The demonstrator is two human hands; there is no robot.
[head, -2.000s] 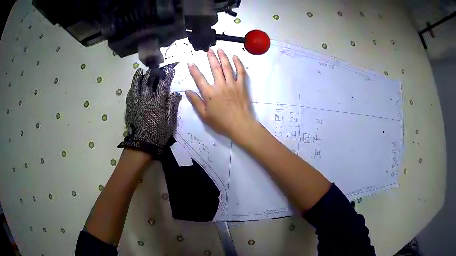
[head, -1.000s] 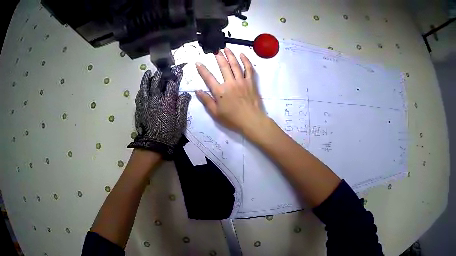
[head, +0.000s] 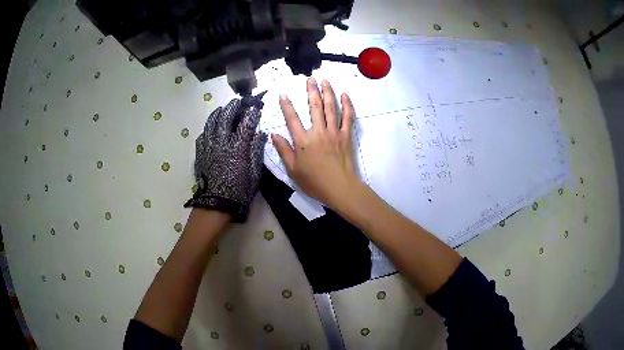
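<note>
The white paper marker with thin printed lines lies on the dark fabric stack, right of the machine head. The black fabric shows at the lower left of the paper, with a small white paper scrap on it. My left hand, in a grey chainmail glove, lies just below the machine head, near the fabric's left edge; its fingertips are partly hidden. My right hand is bare and lies flat on the paper, fingers spread, pointing at the head. The blade cannot be made out.
The black band knife machine head hangs over the top left. Its guard lever has a red ball knob. A metal strip runs towards me in the cream table top with brass-ringed holes. A dark rod stands at the far right.
The marker and fabric have turned counter-clockwise, the right end moving up and the black part swinging right. My right hand covers more of the curved edge. The whole view has shifted slightly.
</note>
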